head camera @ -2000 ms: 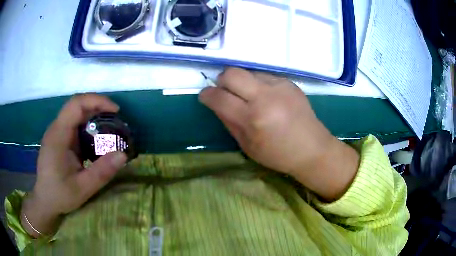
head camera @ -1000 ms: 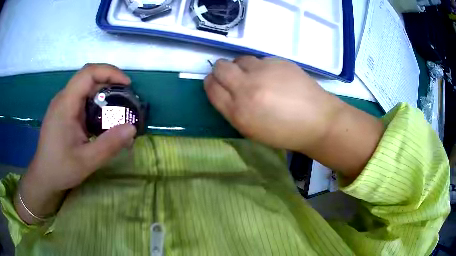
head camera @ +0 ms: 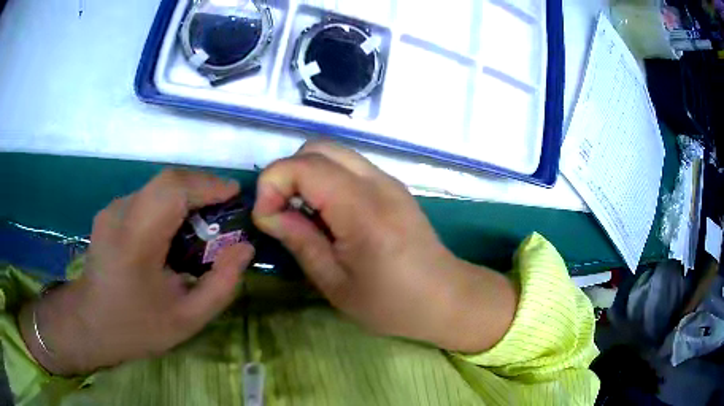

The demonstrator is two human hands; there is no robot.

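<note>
A round dark watch head (head camera: pixel 208 247) is in my left hand (head camera: pixel 151 266), held by thumb and fingers over the bench's front edge. Its face is tilted and shows a pinkish code square and a pale round mark. My right hand (head camera: pixel 349 238) is beside it on the right, thumb and index finger pinched close to the watch's edge. A small thin part (head camera: pixel 298 204), pale or metallic, shows between my right fingers; its ends are mostly hidden. Whether it touches the watch cannot be told.
A white compartment tray with a blue rim (head camera: pixel 341 136) lies behind my hands. Two silver-cased watch heads (head camera: pixel 225 38) with white tabs sit in its left pockets. A printed form (head camera: pixel 615 143) is to the right, and crumpled clear film (head camera: pixel 684 202) lies beyond it.
My right hand has moved left, up to the watch. My left hand has shifted right, and the watch is turned and tilted. The tray appears lower in view.
</note>
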